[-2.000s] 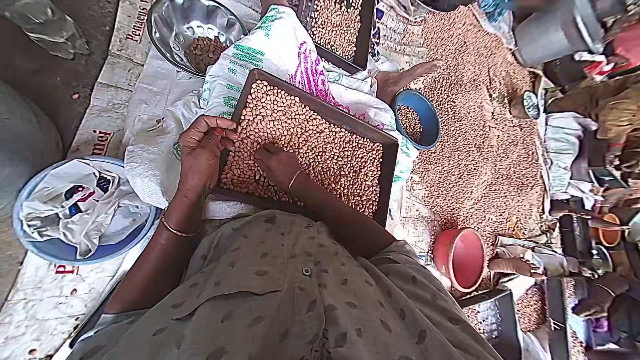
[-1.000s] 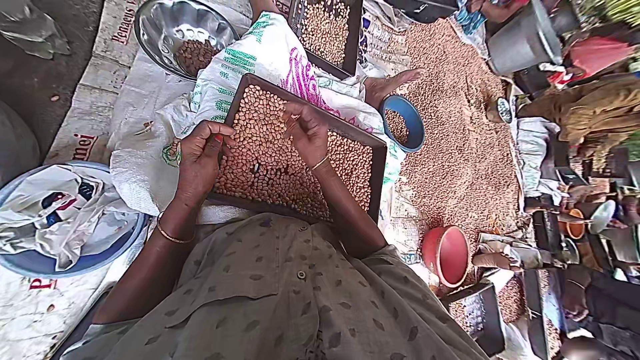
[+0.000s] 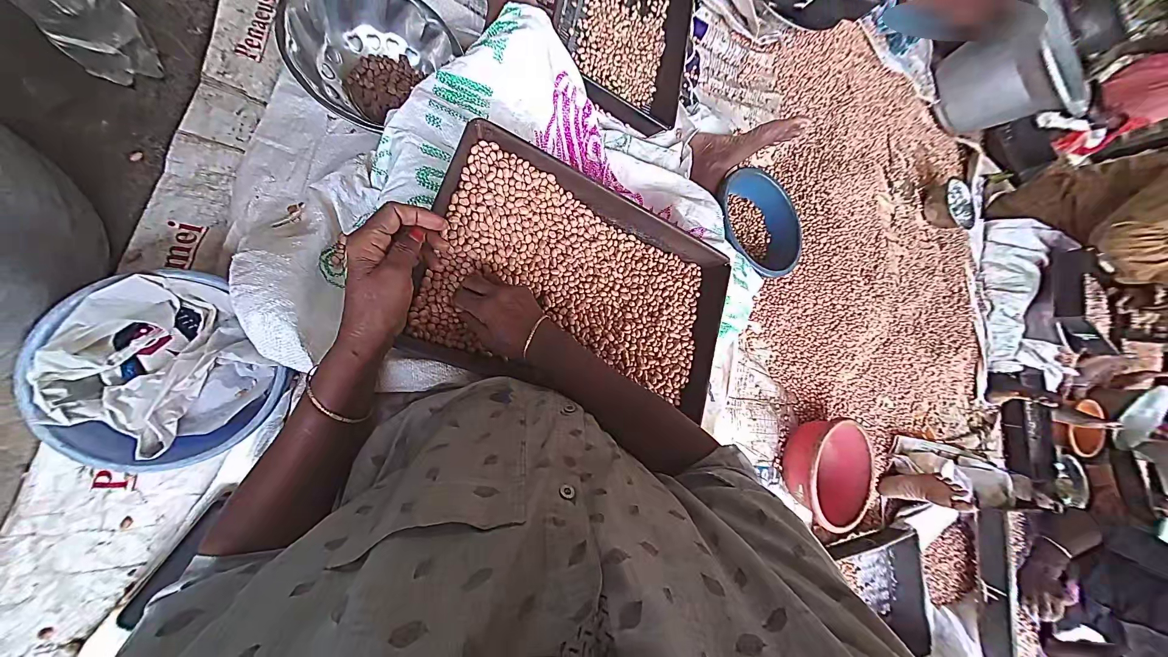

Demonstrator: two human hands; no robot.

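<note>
A dark rectangular tray (image 3: 620,212) lies across my lap on a printed white woven sack (image 3: 529,64), filled with shelled peanuts (image 3: 584,274). My left hand (image 3: 388,265) is at the tray's left edge, thumb and fingers bent close to the rim; whether anything is between them cannot be made out. Inside the tray, near its lower left, my right hand (image 3: 497,315) rests with fingers down among the peanuts, its fingertips partly hidden. Each wrist wears a thin bangle.
A steel bowl (image 3: 301,55) holding dark pieces stands above left. Beside the tray is a blue bowl (image 3: 789,228); a red bowl (image 3: 844,474) stands lower right. Peanuts spread (image 3: 867,228) over sheeting. A blue basin (image 3: 55,429) with white sacking is left. A co-worker's hand (image 3: 1045,579) shows lower right.
A second ago my right hand was raised over the tray's upper middle; now it is down among the peanuts at the lower left. My left hand has stayed by the tray's left edge.
</note>
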